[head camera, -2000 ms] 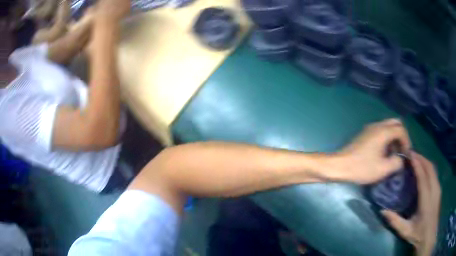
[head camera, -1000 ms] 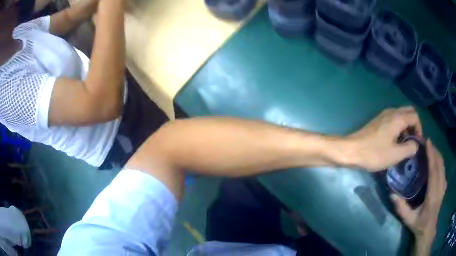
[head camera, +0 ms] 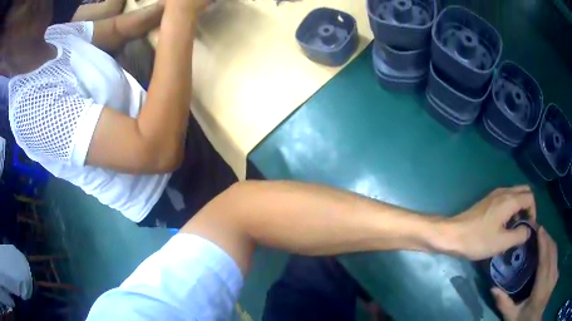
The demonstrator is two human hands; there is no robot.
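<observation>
A dark grey housing (head camera: 515, 266) with a round central hub lies at the far right, its open side showing, held between my two bare hands. My left hand (head camera: 495, 226) reaches in from the left, its curled fingers and thumb closed at the housing's upper rim. Whether a small part is between these fingertips is hidden. My right hand (head camera: 542, 276) wraps the housing's right side, with the thumb at its lower edge and the fingers along its far side.
Similar housings (head camera: 466, 47) stand in a row along the far side of the green tabletop (head camera: 376, 144), some stacked. One housing (head camera: 327, 36) sits on the tan table (head camera: 251, 81). A person in a white mesh top (head camera: 119, 119) sits at left. Small fittings (head camera: 565, 311) lie bottom right.
The camera view has shifted, so table, neighbour and housings sit lower and further right than a second ago. Both hands stay on the same housing.
</observation>
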